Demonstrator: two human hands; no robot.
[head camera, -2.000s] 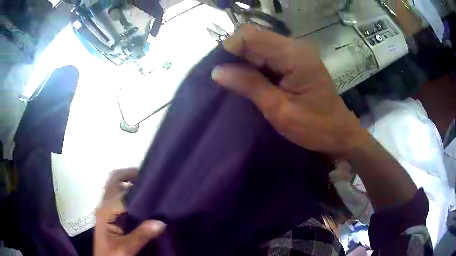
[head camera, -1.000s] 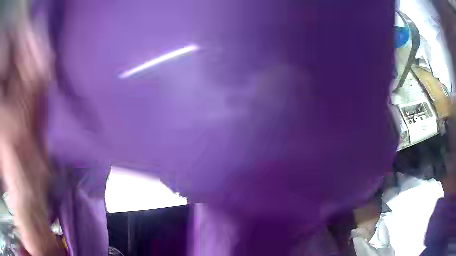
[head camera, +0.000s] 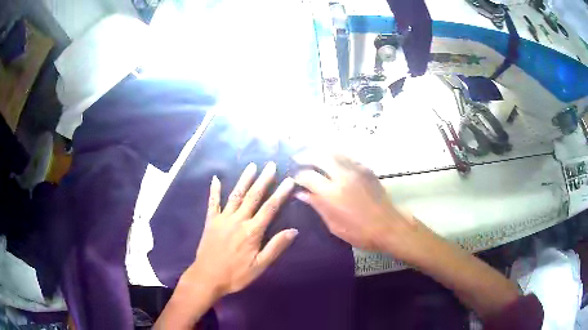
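A dark purple cloth panel (head camera: 180, 225) lies over the white table and drapes off its front edge. My left hand (head camera: 238, 245) rests flat on it, palm down, fingers spread, holding nothing. My right hand (head camera: 354, 203) is at the panel's right edge, fingers bent with their tips on the cloth beside my left fingertips; glare and blur hide whether they pinch it. Another purple piece (head camera: 97, 187) lies to the left, with a white gap between. The machine's needle area (head camera: 361, 97) is beyond my hands, partly washed out by the lamp.
Red-handled snips (head camera: 456, 148) and dark-handled shears (head camera: 483, 129) lie right of the needle area. A purple strip (head camera: 412, 32) hangs over the blue-striped machine head (head camera: 451, 48). White cloth lies at upper left (head camera: 97, 71) and lower right (head camera: 551, 283). A printed ruler (head camera: 412, 258) runs along the table's front edge.
The purple cloth, held up and then filling the view, now lies on the table. My left hand has flattened on it and my right hand has come to its right edge. The view has shifted.
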